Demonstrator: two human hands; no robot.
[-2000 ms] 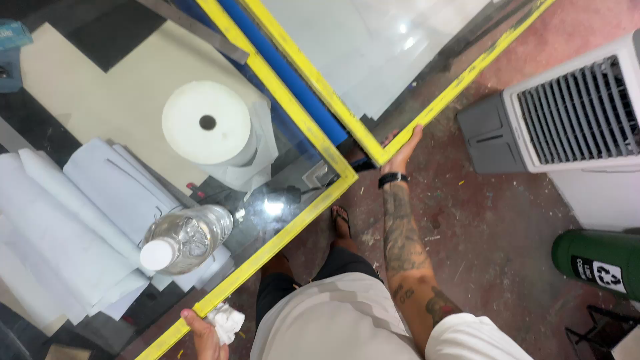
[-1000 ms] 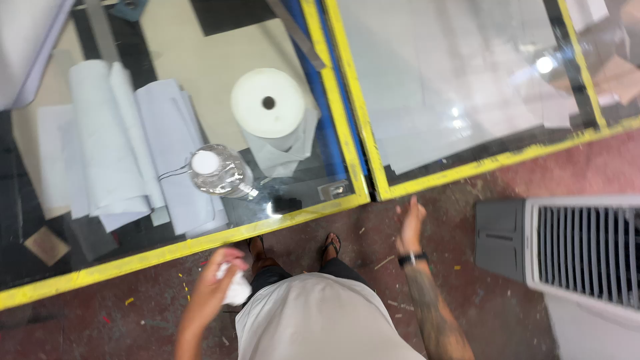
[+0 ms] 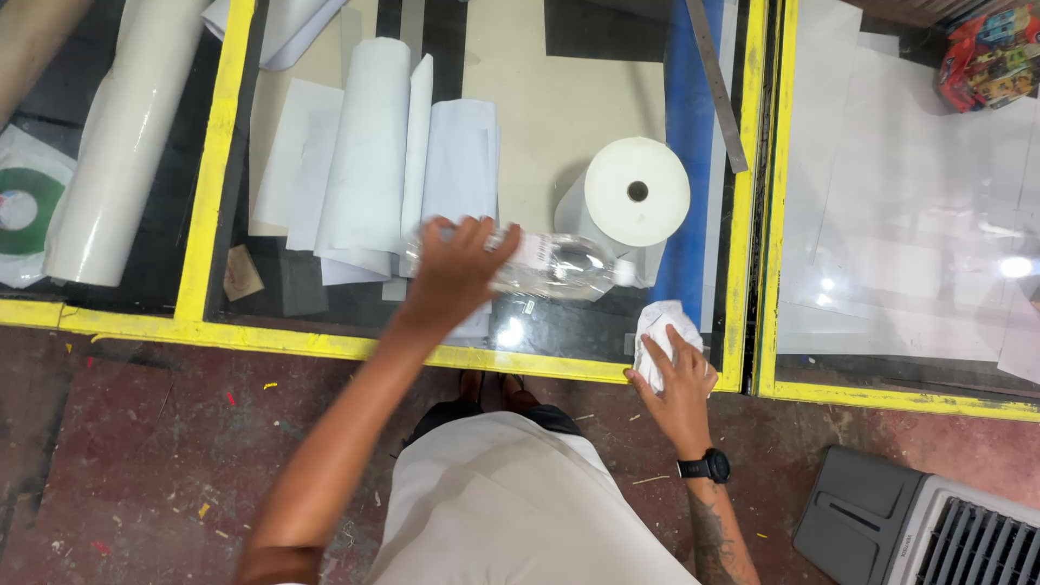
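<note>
My left hand (image 3: 459, 272), a little blurred, grips the base end of a clear plastic bottle (image 3: 561, 264) with a white cap. The bottle is tilted over, its cap pointing right, above the glass tabletop (image 3: 561, 329). My right hand (image 3: 678, 378), with a black watch on the wrist, rests on a crumpled white cloth or paper wad (image 3: 666, 325) at the table's front edge. A large white roll (image 3: 638, 191) stands behind the bottle. Rolled and folded white sheets (image 3: 366, 154) lie behind my left hand.
Yellow tape (image 3: 268, 337) borders the glass tables. A metal ruler (image 3: 719, 89) lies near the gap between two tables. Long plastic-wrapped rolls (image 3: 122, 162) and a green tape roll (image 3: 28, 211) are at left, a red packet (image 3: 991, 57) at upper right. An air cooler (image 3: 918, 520) stands lower right.
The bottle, standing on the table before, is now tilted in my left hand. The white wad, earlier in my left hand, is now under my right hand on the table. The view has turned.
</note>
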